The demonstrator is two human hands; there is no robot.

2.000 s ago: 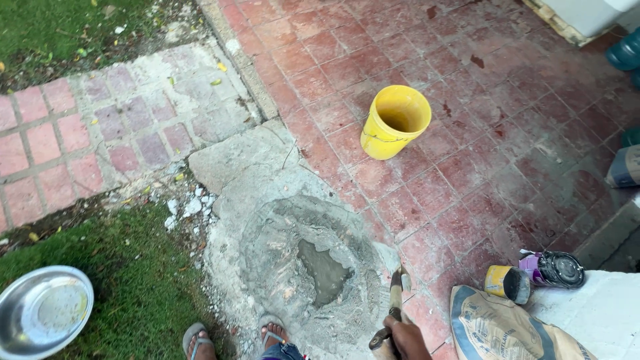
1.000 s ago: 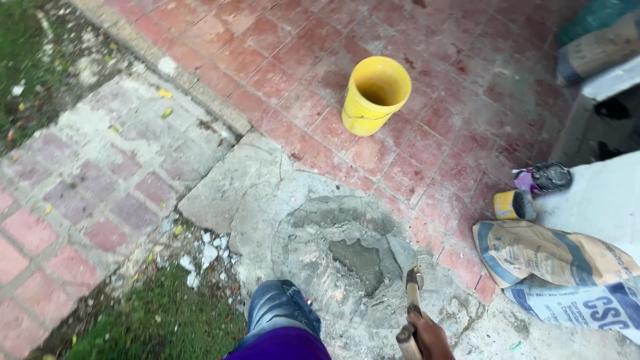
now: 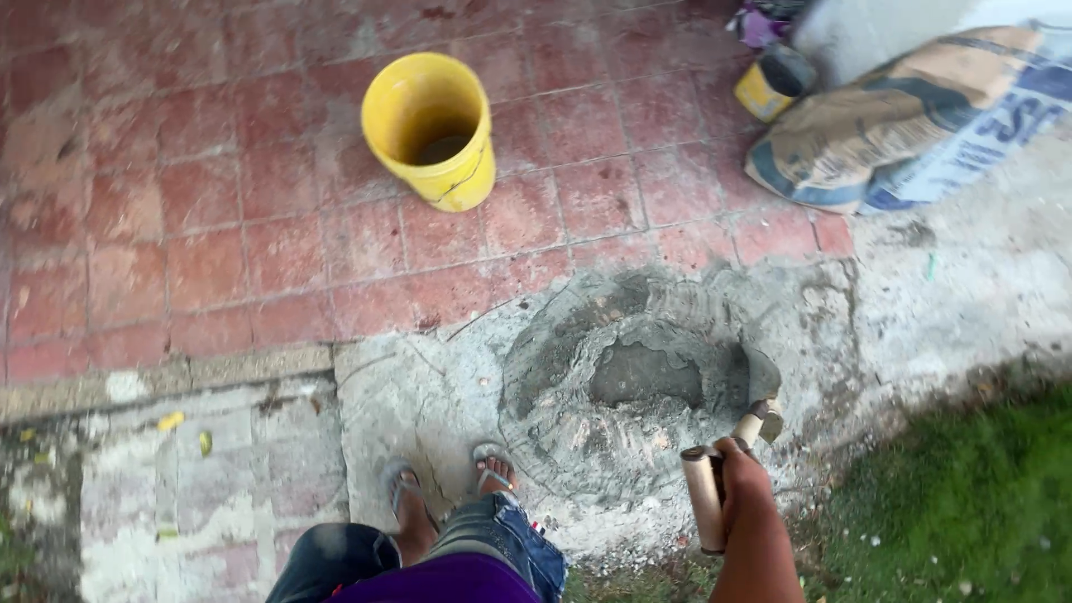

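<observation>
My right hand (image 3: 744,481) is closed around the handle of a shovel (image 3: 760,373), whose metal blade stands at the right rim of a ring of wet grey mortar (image 3: 569,343). Inside the ring lies a pool of grey water or slurry (image 3: 645,374). The shovel's grip end points toward me, left of my wrist. My left hand is out of view. Beyond the mortar, a yellow plastic bucket (image 3: 469,188) stands upright on the red tiles with some dark liquid at its bottom.
Paper cement bags (image 3: 871,126) lie at the upper right beside a small yellow container (image 3: 764,90). My feet in flip-flops (image 3: 494,469) stand on concrete left of the mortar. Grass (image 3: 963,494) borders the lower right; a paved path (image 3: 218,469) runs at the lower left.
The view has turned and moved strongly. My feet now stand at the mortar's lower left. The shovel blade stays near the mortar's right edge, in my right hand.
</observation>
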